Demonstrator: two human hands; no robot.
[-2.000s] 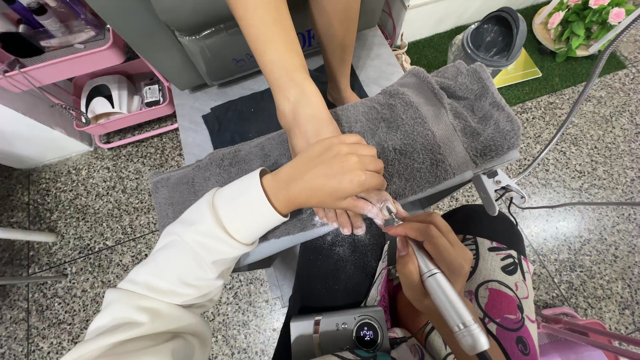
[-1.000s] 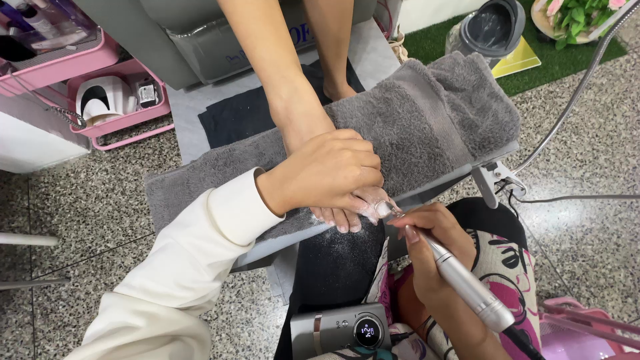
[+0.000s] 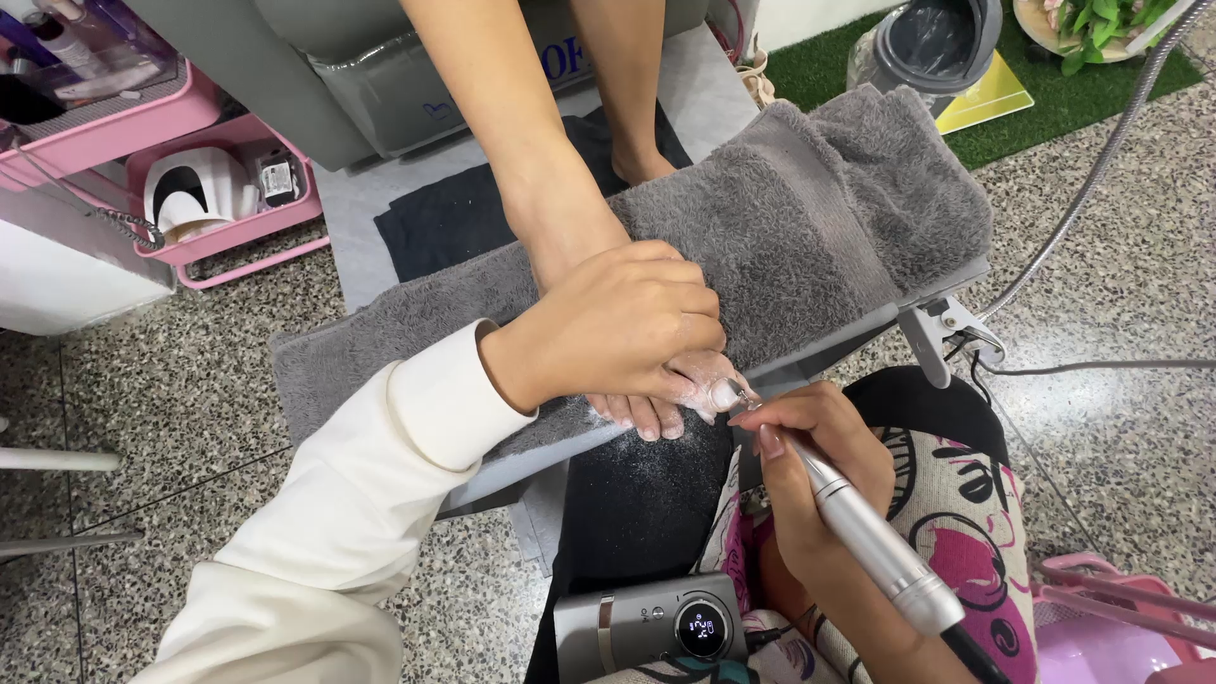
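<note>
My left hand [image 3: 617, 323] is wrapped over the front of another person's bare foot [image 3: 570, 223], its fingers holding the big toe [image 3: 711, 382]. In my right hand [image 3: 822, 456] is the silver handpiece of an electric nail drill [image 3: 874, 541], gripped like a pen, its bit [image 3: 748, 399] at the end of the big toenail. White dust coats the toes. Beneath the foot lies a grey towel [image 3: 760, 228] on a padded rest. The drill's grey control unit [image 3: 655, 627] with a lit display lies at my lap, partly under patterned cloth.
A pink trolley [image 3: 237, 228] with a white device stands at left. A clamp [image 3: 950, 328] with a flexible metal arm [image 3: 1092, 204] grips the rest's right end. Beyond it are a grey bin [image 3: 936, 47] and a plant [image 3: 1092, 28]. A pink basket [image 3: 1121, 608] stands lower right.
My right hand and the drill handpiece have shifted slightly around the big toe, the handpiece changing its angle. My left hand keeps its hold on the foot.
</note>
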